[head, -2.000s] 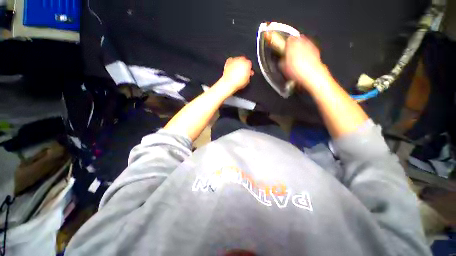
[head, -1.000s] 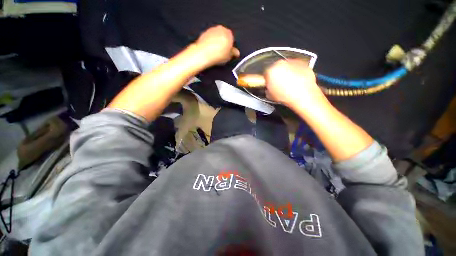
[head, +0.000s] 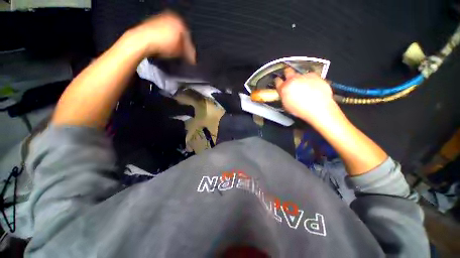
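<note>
The steam iron point(head: 287, 64), with a pale rim and an orange-brown wooden handle, sits on the black table cover near the front edge. My right hand point(head: 305, 93) is closed around its handle. My left hand point(head: 169, 38) is blurred, raised over the dark cloth to the left of the iron; whether it holds cloth cannot be told. Dark garment pieces are hard to tell from the cover. A light panel point(head: 265, 110) hangs at the front edge below the iron, and another light panel point(head: 159, 78) lies below my left hand.
The blue tube point(head: 376, 92) and yellowish ribbed hose point(head: 376, 101) run right from the iron to a pale wrapped hose point(head: 449, 49). A small pale tab point(head: 413, 54) stands beside their joint. Fabric scraps lie below the table's front edge. A cream casing point(head: 48, 5) shows at the top left.
My left hand has moved left and away from the iron. The iron has turned from its earlier upright angle to lie sideways, nearer the front edge, with my right hand still on it.
</note>
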